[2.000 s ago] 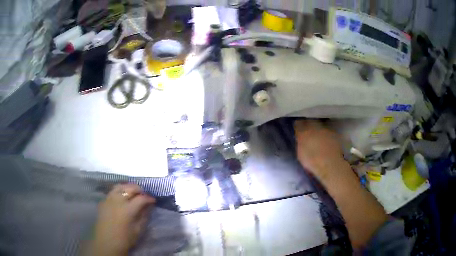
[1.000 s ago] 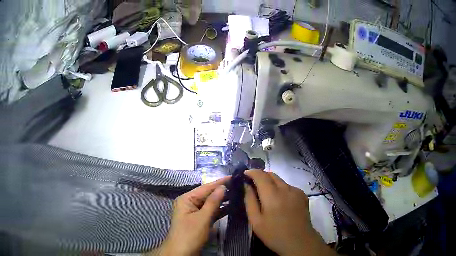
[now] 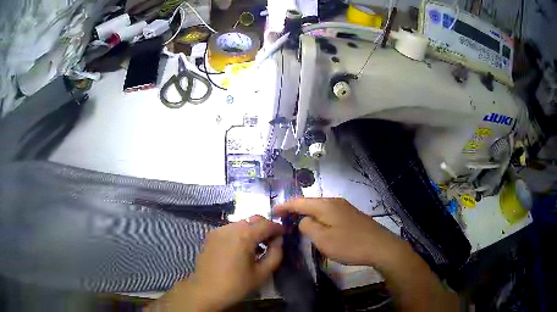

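A dark waistband strip [image 3: 293,274] runs from just in front of the machine foot down towards the table's front edge. My left hand [image 3: 244,253] pinches its left side between thumb and fingers. My right hand [image 3: 336,228] lies on its right side, with the fingers stretched towards the needle area and touching the cloth. The fingertips hide part of the band. The grey fine-striped garment [image 3: 140,244] spreads to the left, with a dark edge along it. The off-white sewing machine [image 3: 391,91] stands behind my hands; glare blurs the spot under the foot.
Folded dark pieces [image 3: 415,189] lie under the machine arm. Scissors [image 3: 185,89], a phone [image 3: 143,66] and a tape roll [image 3: 233,50] lie at the back left. White cloth [image 3: 36,49] is heaped at the upper left. Another yellow tape roll [image 3: 516,202] is at the right.
My right hand has come from under the machine arm to the band, and my left hand has moved right from the striped garment. The folded dark pieces now show under the arm.
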